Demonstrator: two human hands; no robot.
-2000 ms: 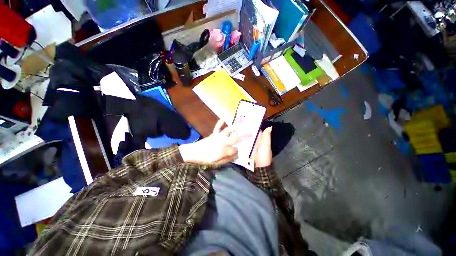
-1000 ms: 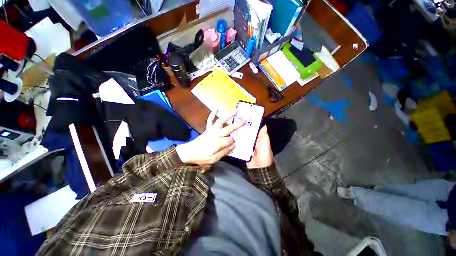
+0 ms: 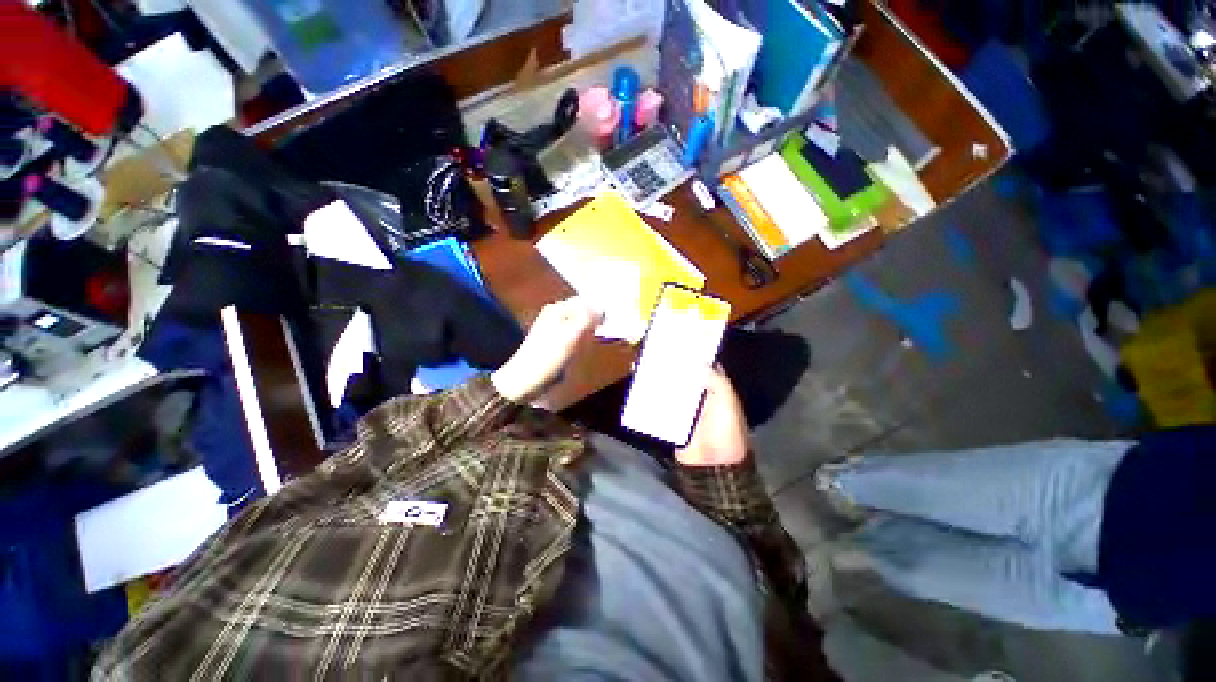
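Observation:
A smartphone [image 3: 676, 366] with a bright white screen and an orange band at the top is held upright in front of me. My right hand [image 3: 720, 424] grips it from its lower right side. My left hand [image 3: 550, 349] is left of the phone and apart from it, at the near edge of the yellow folder [image 3: 640, 247]. Its fingers are curled; glare hides whether they hold a bit of the white paper [image 3: 616, 296] there. The folder lies flat on the brown desk and is partly hidden by the phone.
The desk also bears a calculator [image 3: 650, 169], a dark bottle [image 3: 511, 207], a file rack [image 3: 747, 131] and an orange-and-white booklet [image 3: 774, 203]. Black cloth [image 3: 447, 309] lies at the left over a blue folder. A person in light jeans [image 3: 987, 513] stands at the right.
My left hand has left the phone screen and moved left to the folder's near edge. The screen now shows an orange top. The person in jeans has come further into view.

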